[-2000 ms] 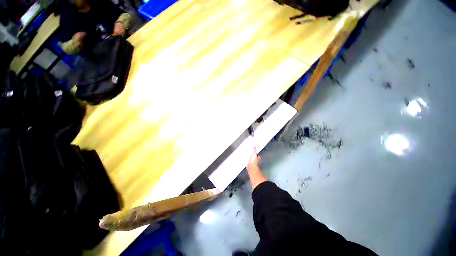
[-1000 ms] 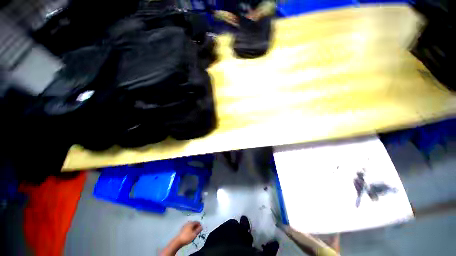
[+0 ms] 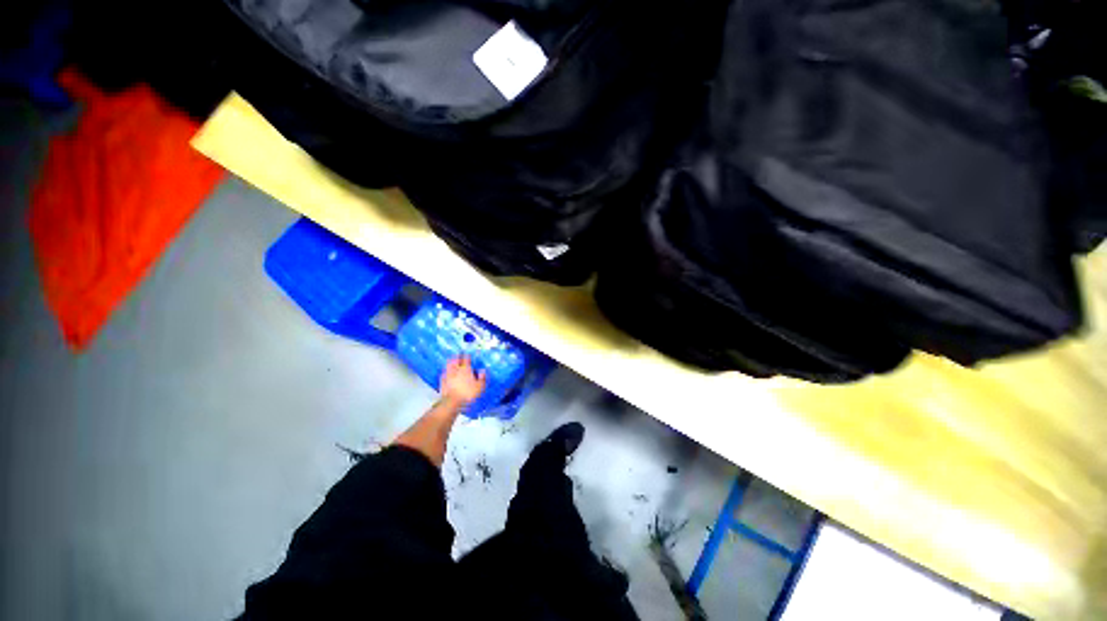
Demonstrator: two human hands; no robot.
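A blue plastic stool (image 3: 443, 340) with a pale-speckled square top stands on the floor below the long table's edge. My left hand (image 3: 463, 382), bare, reaches in from below and lies at the near edge of its seat. The fingers overlap the seat, but I cannot tell whether they grip it. A second blue stool (image 3: 325, 277) stands just to the left, partly under the table. My right hand is not in view.
Black backpacks (image 3: 850, 182) are piled on the light-wood table (image 3: 716, 419), one with a white label (image 3: 510, 61). Orange cloth (image 3: 121, 206) hangs at the left. A white-topped table (image 3: 880, 582) with blue legs stands lower right. Dark scraps lie on the floor.
The view has swung left toward the bags and stools. My left hand has moved from above the floor onto the blue stool. My right hand, earlier at the white table's edge, has left the view.
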